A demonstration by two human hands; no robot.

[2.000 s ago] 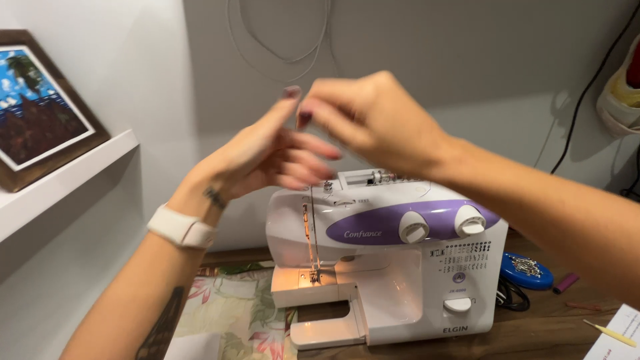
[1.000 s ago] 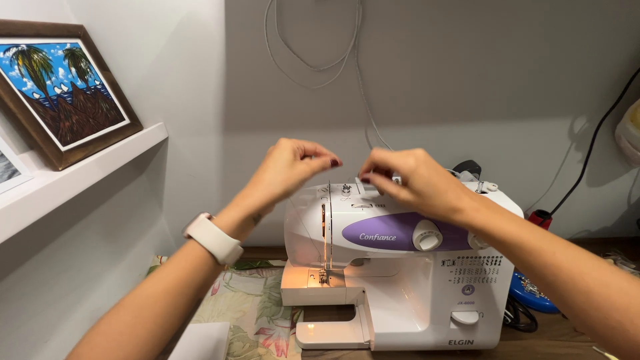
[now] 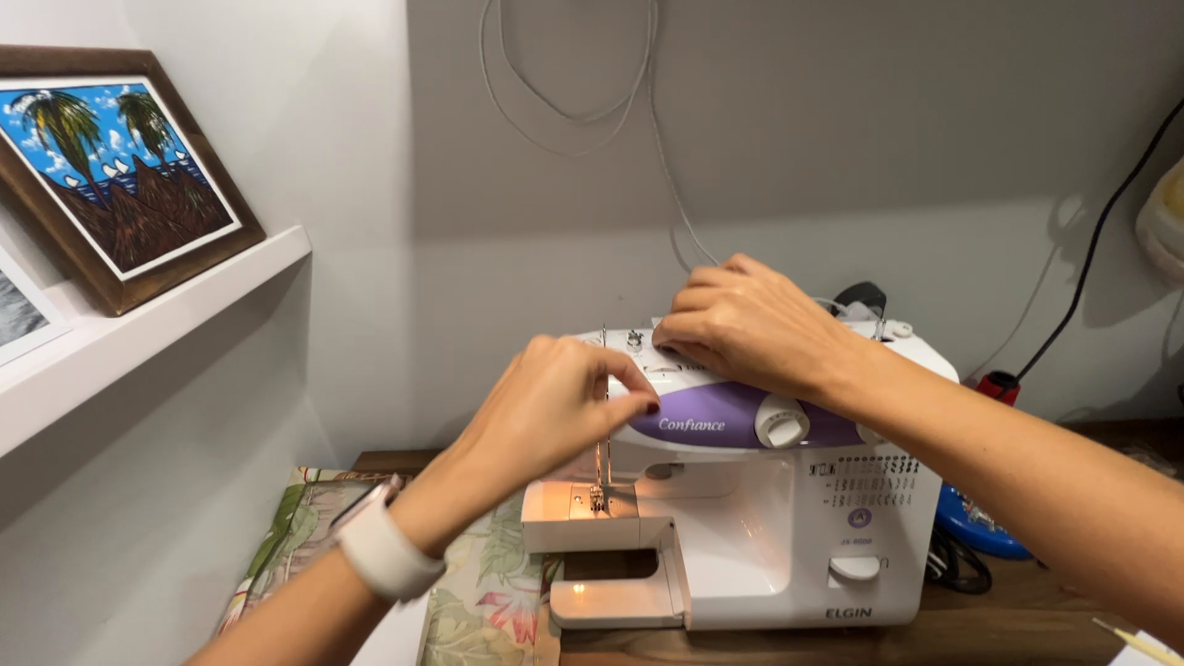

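Note:
A white and purple Elgin sewing machine stands on the wooden table, its lamp lit over the needle and presser foot. My left hand is in front of the machine's upper left end, thumb and forefinger pinched near the purple panel; a thread between them is too fine to make out. My right hand rests at the top of the machine, fingers bent down beside the metal thread guide. Its fingertips are partly hidden, and whether they hold thread cannot be told.
Floral fabric lies left of the machine. A blue dish of pins and a black cable are at its right. A framed palm picture stands on a white shelf. Gray cord hangs on the wall.
Both hands, raised above the machine two seconds ago, have come down. The left is now in front of its left end, the right at its top.

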